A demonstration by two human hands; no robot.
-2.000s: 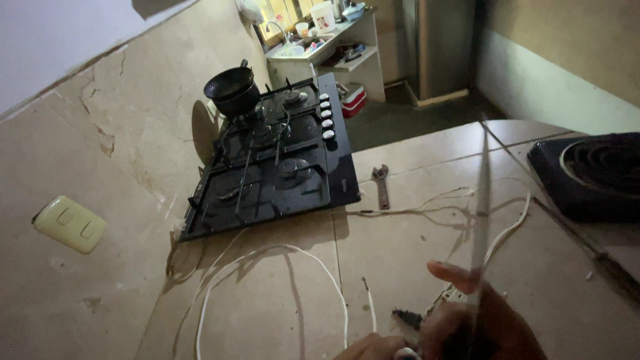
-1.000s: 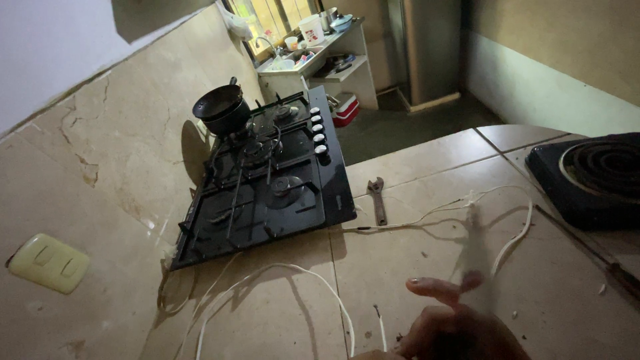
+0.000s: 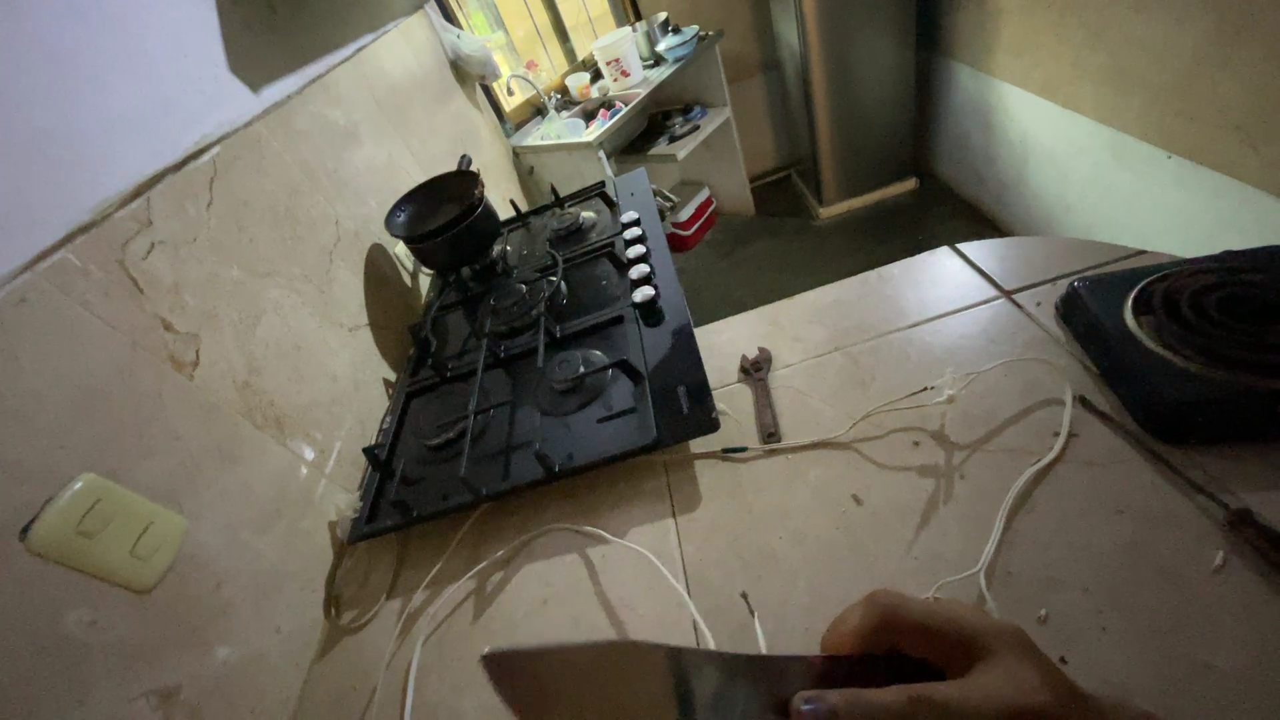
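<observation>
My right hand [image 3: 940, 655] is at the bottom right, closed on the dark handle of a knife [image 3: 620, 685]. Its broad blade points left, low over the tiled counter. My left hand is out of view. Beyond the blade, a white electrical cable [image 3: 600, 535] curves over the tiles, and a short wire end with a dark tip [image 3: 750, 610] stands up near the blade. Another white two-strand cable [image 3: 1020, 490] loops from beside my right hand towards thin wires that run to the hob. A rusty adjustable wrench [image 3: 762, 395] lies right of the hob.
A black gas hob [image 3: 540, 350] carries a dark pot [image 3: 445, 220] at its far left corner. At the right are an electric coil burner [image 3: 1190, 340] and a screwdriver [image 3: 1180, 480]. A yellowed switch plate [image 3: 105, 530] is on the left wall; a sink [image 3: 610, 115] stands farther back.
The knife blade now shows broadside, pointing left. My right hand has turned and closed around the handle. The fingers at the bottom middle edge have gone from view.
</observation>
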